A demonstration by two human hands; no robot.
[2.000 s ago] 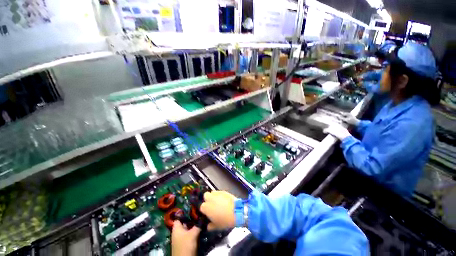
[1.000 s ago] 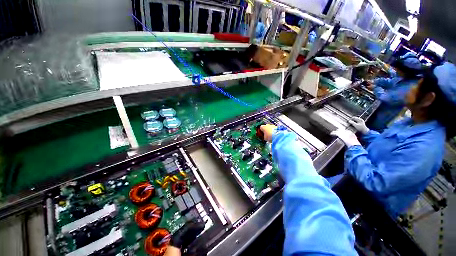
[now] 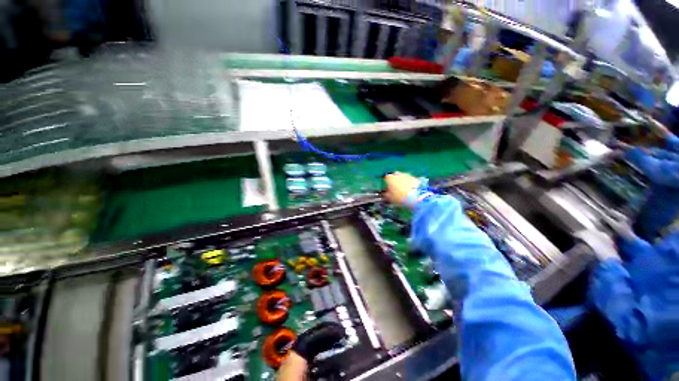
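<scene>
A green circuit board (image 3: 246,298) crowded with parts lies in a dark carrier. It bears three large orange-copper rings (image 3: 273,306) in a column and silver heat sinks (image 3: 197,295). My left hand (image 3: 292,367), mostly cut off by the lower edge, is at the lowest ring; a black shape covers its fingertips, part or finger covers unclear. My right hand (image 3: 403,187) is stretched out at the shelf's front edge, above the rear of a second board (image 3: 408,257); something dark shows at its fingertips, blurred. My right sleeve hides much of that board.
Four silver-blue cans (image 3: 307,178) stand on the green-matted lower shelf (image 3: 179,197). Clear trays (image 3: 112,111) are at upper left. A blue cord (image 3: 316,154) hangs before the shelf. Metal rails (image 3: 372,320) run beside the carriers. A blue-sleeved person (image 3: 633,298) works at right.
The view has swung left. My right hand has gone from the second board's parts to the shelf's front edge. My left hand stays by the lowest ring.
</scene>
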